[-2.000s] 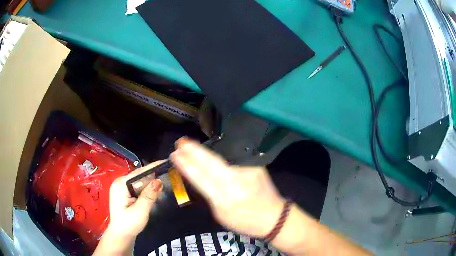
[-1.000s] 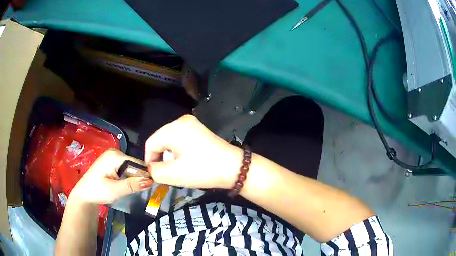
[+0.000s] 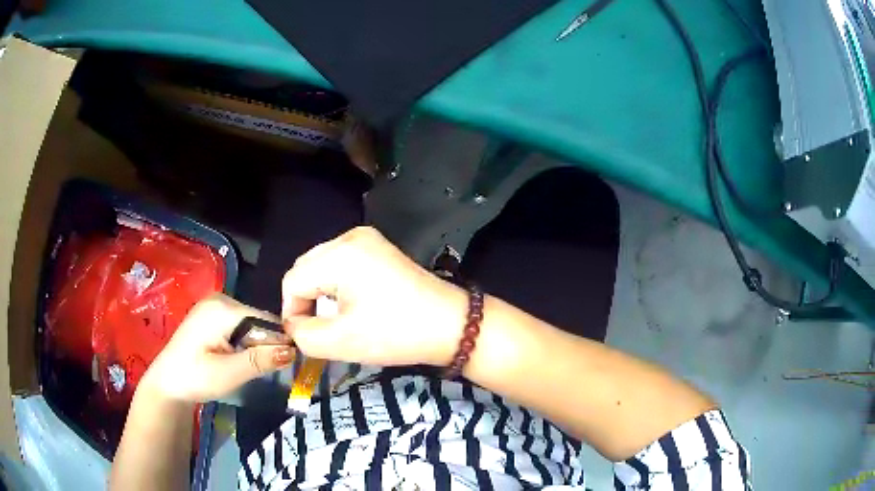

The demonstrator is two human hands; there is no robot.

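The display panel [image 3: 257, 332] shows only as a short piece with black edges and a silvery face; the rest is hidden behind my right hand. My left hand [image 3: 216, 353] grips its left end between thumb and fingers. My right hand [image 3: 369, 302], with a beaded bracelet on the wrist, is closed at the panel's other side, its fingertips against it. A small white wipe [image 3: 327, 307] shows between its curled fingers. An orange-yellow flex cable [image 3: 306, 379] hangs below the panel over my lap.
At the left, a black tray [image 3: 230, 261] with red film-wrapped material [image 3: 144, 288] sits in a cardboard box [image 3: 34, 144]. Ahead are a green bench [image 3: 566, 105], a black mat [image 3: 384, 48] overhanging its edge and a pen-like tool [image 3: 581, 21]. Grey equipment [image 3: 827, 105] and a black cable [image 3: 712, 144] are at right.
Since two seconds ago, my right hand has gone from flat and blurred along the panel to curled at it. The view has tilted down. In the last second both hands barely moved.
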